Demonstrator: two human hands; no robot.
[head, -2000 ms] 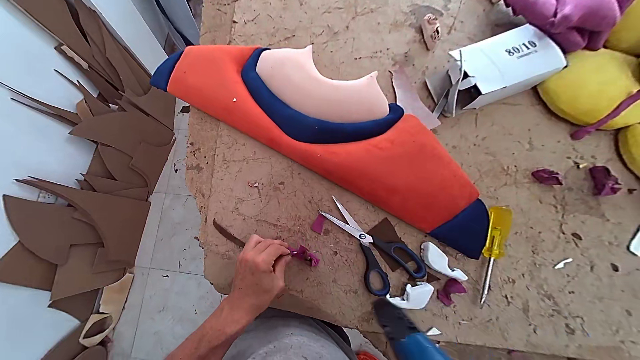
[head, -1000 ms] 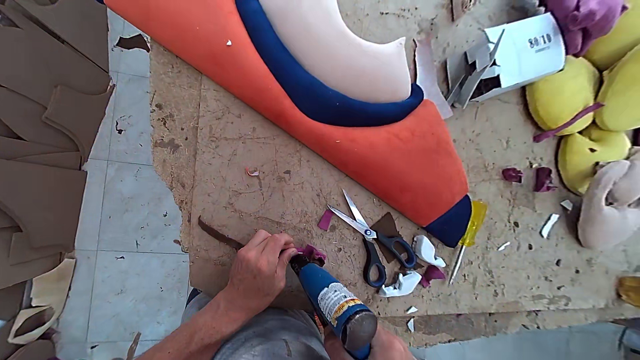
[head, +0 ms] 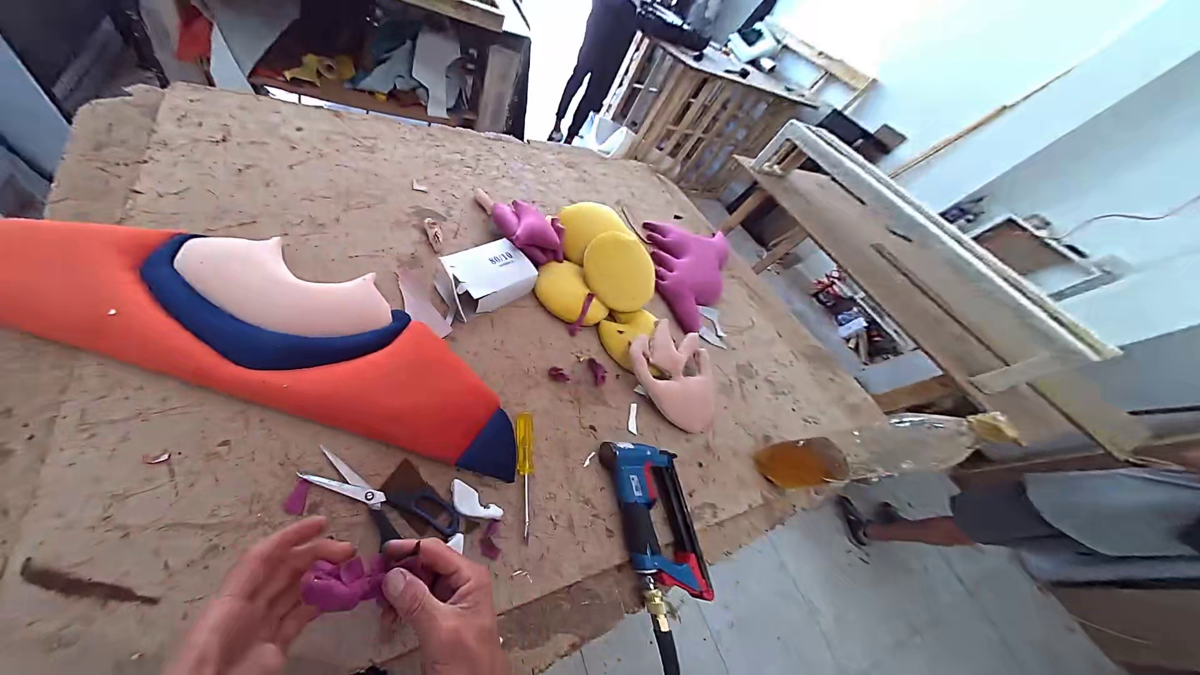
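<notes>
My right hand (head: 441,600) pinches a small magenta fabric-covered piece (head: 339,583) between thumb and fingers. At the piece's other side, my left hand (head: 267,595) has its fingers apart and appears to touch it; the exact contact cannot be told. Just beyond my hands lie scissors (head: 373,497) with dark handles and open blades. A yellow-handled screwdriver (head: 525,455) is to their right, and farther right rests a blue pneumatic stapler (head: 647,516) with its hose attached. A long padded panel (head: 412,394) in orange, navy and pale pink spans the left side.
Yellow padded shapes (head: 619,272), a magenta padded hand shape (head: 689,267) and a white carton (head: 492,277) lie farther back. A bottle with amber liquid (head: 806,461) lies near the right edge. White scraps (head: 475,502) are beside the scissors. Other people's legs (head: 586,70) show beyond.
The stapler, held in my right hand a second ago, now lies on the table to the right. Both my hands are now at the magenta piece. The view has swung up and right.
</notes>
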